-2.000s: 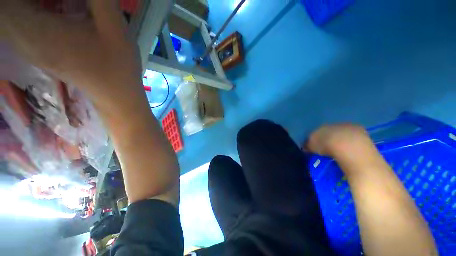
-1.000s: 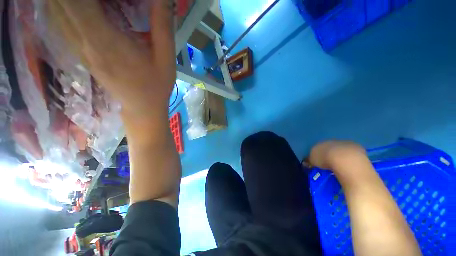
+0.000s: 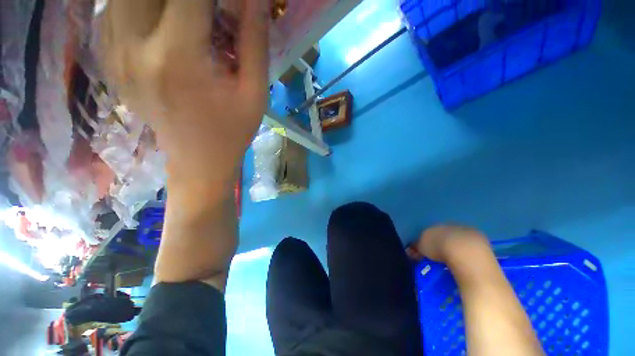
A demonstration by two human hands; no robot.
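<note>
Clear crinkled plastic film [image 3: 129, 156] lies over reddish tray stacks [image 3: 87, 167] on the bench at the left. My left hand [image 3: 195, 76] is large and blurred in front of them at the top left. Its fingers look spread, with something dark red between them. Its fingertips run to the top edge, so any grip is unclear. My right hand [image 3: 445, 245] is closed at the near corner of the blue perforated stool [image 3: 557, 292], beside my thigh; its fingertips are mostly hidden.
Pale bench legs [image 3: 313, 104] stand beyond my left hand. A brown carton [image 3: 294, 167] with clear-wrapped contents [image 3: 266, 163] is on the floor. A small reddish-brown box [image 3: 335, 111] stands near the leg. A blue crate [image 3: 508, 55] is at the top right. My knees are at bottom centre.
The view has shifted, showing more of the blue crate and less of the red tray on the floor. My left hand has moved farther along the bench. My right hand stays at the stool's corner.
</note>
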